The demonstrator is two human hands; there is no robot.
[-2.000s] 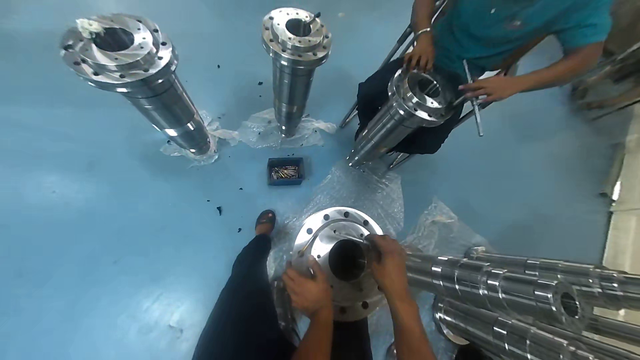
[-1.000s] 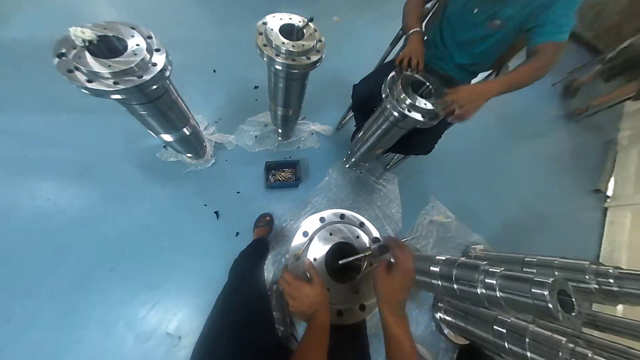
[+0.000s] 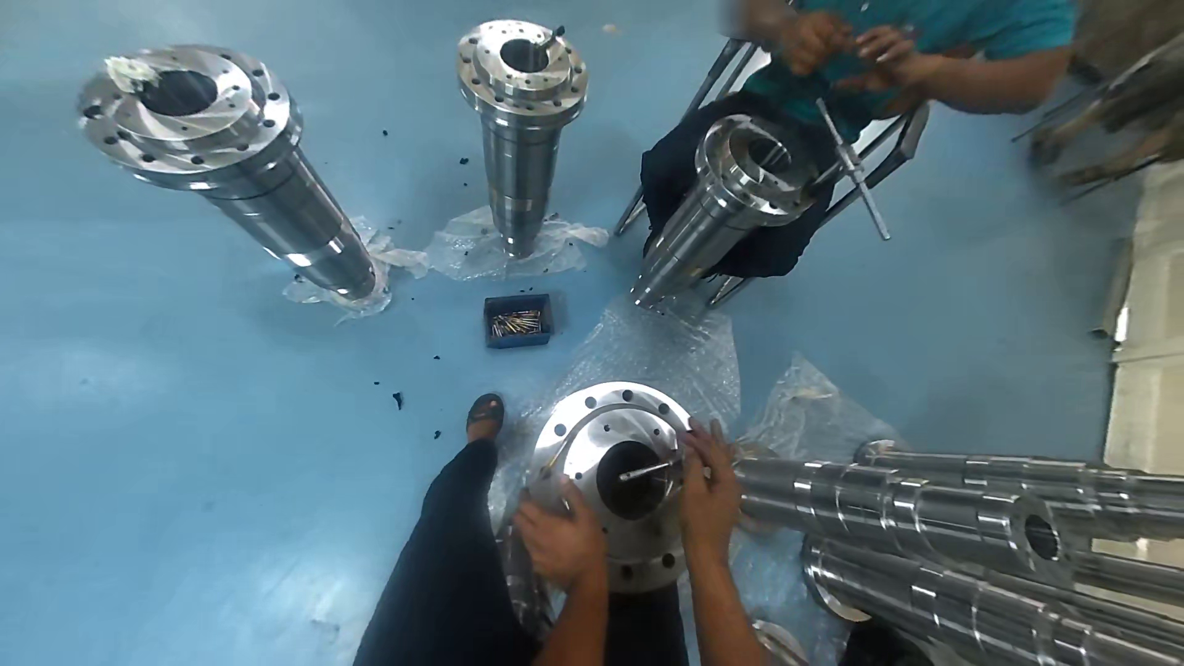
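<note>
A flanged steel shaft [image 3: 627,575] with a dark central bore stands upright between the person's legs. My left hand [image 3: 564,535] rests on the left side of its flange, beside a thin brass-coloured rod [image 3: 557,451]. On the flange's right side is my right hand [image 3: 709,481], with its fingers around a slim metal tool [image 3: 645,470] whose tip reaches over the bore. The type of tool cannot be told. Whether the left fingers grip anything is hidden.
A seated co-worker in a teal shirt [image 3: 980,28] has a flanged shaft [image 3: 708,222] and a T-handle tap wrench [image 3: 853,168] in front. Flanged shafts [image 3: 305,222] [image 3: 523,166] stand beyond a blue bin [image 3: 518,340] of small metal parts. More shafts [image 3: 888,504] lie at right on plastic wrap [image 3: 805,407].
The co-worker's hands have moved up off the shaft and are now together near the chest. My right hand stays at the flange's right side, with the slim tool lying at a different angle.
</note>
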